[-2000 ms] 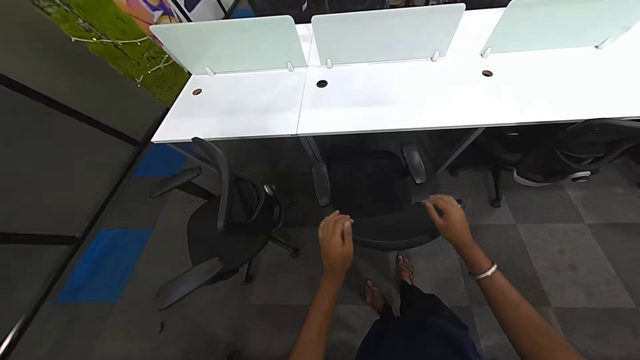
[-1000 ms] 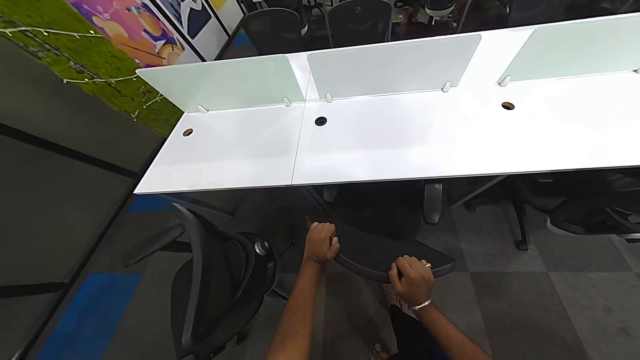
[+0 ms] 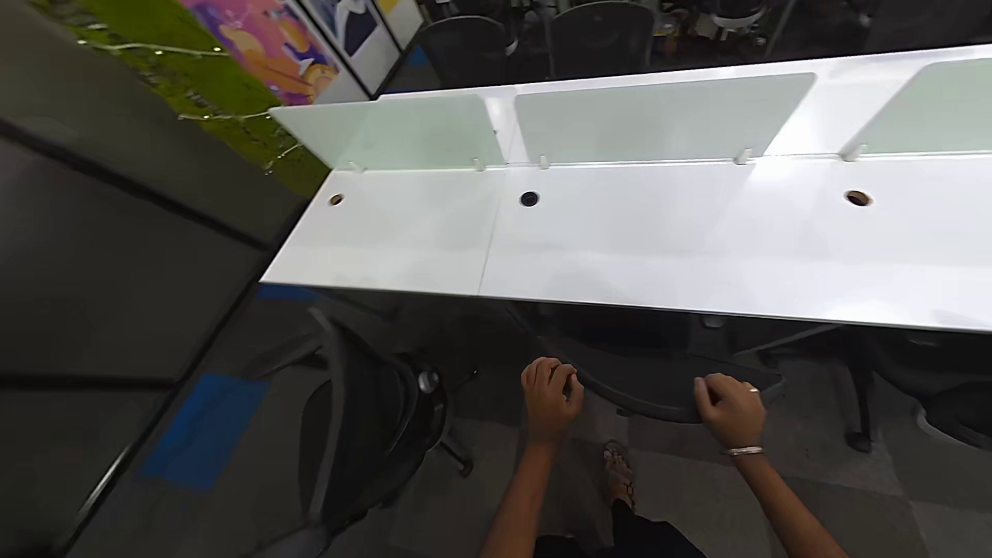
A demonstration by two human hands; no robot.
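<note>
A black office chair (image 3: 651,380) stands with its seat tucked under the white desk (image 3: 620,248), its curved backrest toward me. My left hand (image 3: 550,391) is at the left part of the backrest's top edge, fingers curled; whether it grips or only touches the edge is unclear. Near the right end of that edge is my right hand (image 3: 728,407), with a ring and a bracelet, its fingers bent over the rim. The chair's seat and base are mostly hidden beneath the desk.
Another black office chair (image 3: 372,418) stands at the left, turned sideways, and one more (image 3: 945,387) at the right. Frosted glass dividers (image 3: 659,120) rise along the desk. A dark panelled wall (image 3: 116,294) runs down the left side. More chairs (image 3: 601,39) stand beyond the desk.
The middle chair has moved forward, farther under the desk, with both hands staying at its backrest. The view has shifted, bringing the chairs beyond the desk into sight.
</note>
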